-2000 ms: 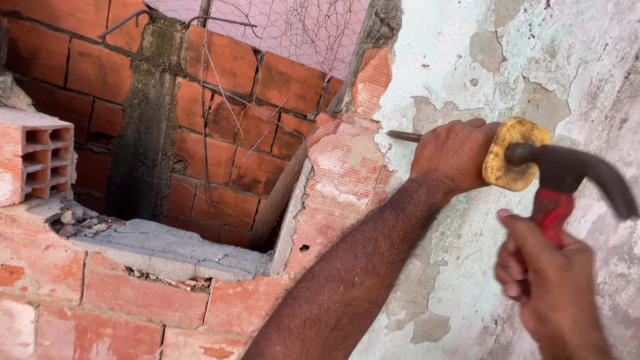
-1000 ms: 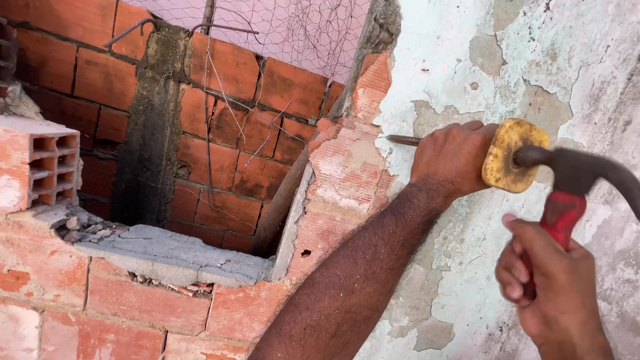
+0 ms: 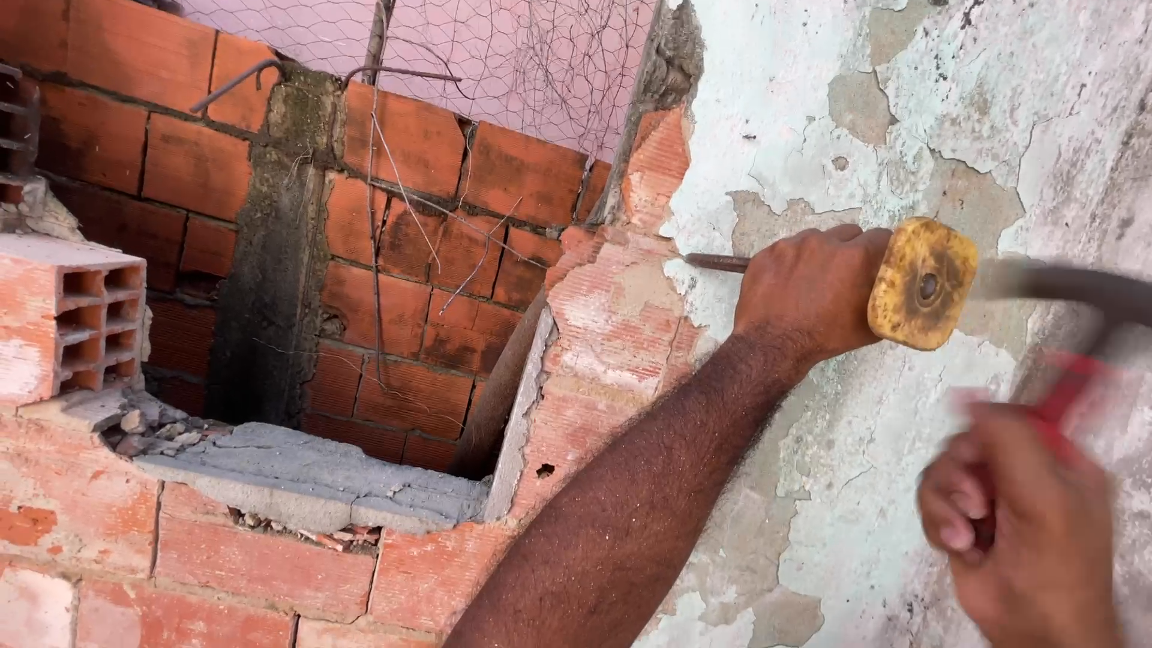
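My left hand [image 3: 810,292] is closed around a steel chisel [image 3: 715,262] with a yellow hand guard [image 3: 922,283]. The chisel lies roughly level, its tip at the edge of the pale green plaster [image 3: 792,108], where bare red brick [image 3: 612,324] starts. At the lower right my right hand [image 3: 1026,513] grips a claw hammer [image 3: 1080,297] by its red handle; the hammer is blurred. Its dark head is just right of the chisel's struck end, with a small gap between them.
Left of my forearm is an opening with a broken mortar sill [image 3: 306,472] and rubble [image 3: 157,432]. A hollow clay brick [image 3: 76,315] stands at its left. Behind are a brick wall [image 3: 405,306], a concrete column [image 3: 270,279], bent rebar [image 3: 236,85] and wire mesh [image 3: 504,54].
The hammer head has drawn back from the chisel's end, against which it appeared in both earlier frames. My left hand and the chisel have hardly moved.
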